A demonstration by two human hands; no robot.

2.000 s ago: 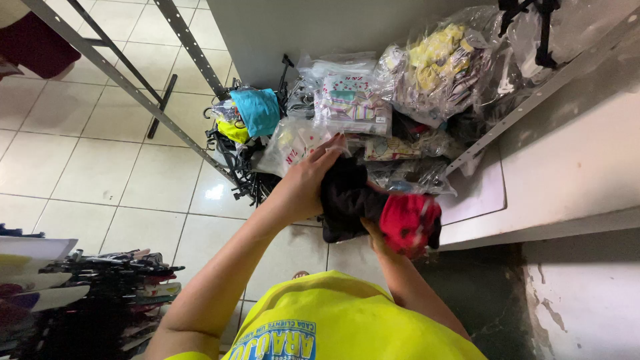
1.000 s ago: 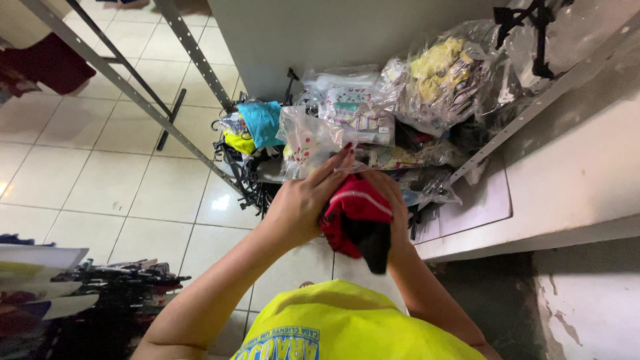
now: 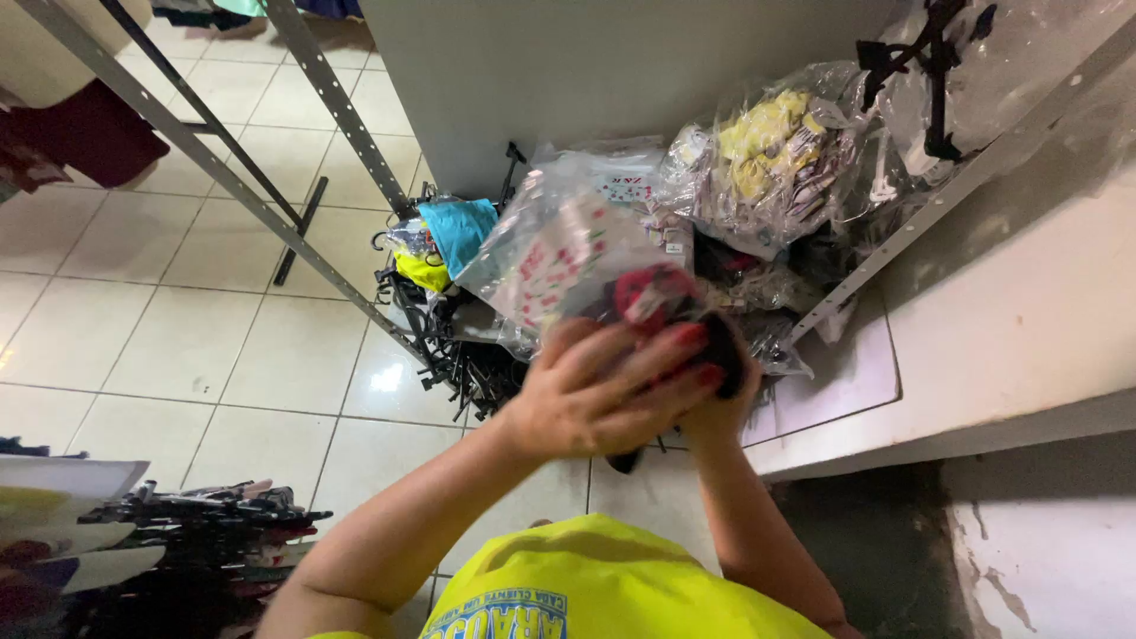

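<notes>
A red and black folded garment (image 3: 657,297) is bunched between both hands above the shelf front, slightly blurred. My left hand (image 3: 612,382) lies over its near side with fingers spread across it. My right hand (image 3: 732,404) grips it from the right and below, its fingers mostly hidden. A clear plastic bag (image 3: 559,248) with a red printed pattern stands up just beyond my left hand; part of it meets the garment, and whether the garment is inside it I cannot tell.
Bagged yellow clothing (image 3: 768,146) and other packets fill the shelf. Black hangers (image 3: 444,346) and a turquoise cloth (image 3: 459,232) lie at its left. Perforated metal posts (image 3: 333,102) flank the shelf. A white ledge (image 3: 1021,355) runs along the right; hanging clothes (image 3: 204,550) are at lower left.
The red and black garment has been turned and bunched smaller between my hands. The clear bag, lower beside my hands a second ago, now stands higher and more spread out.
</notes>
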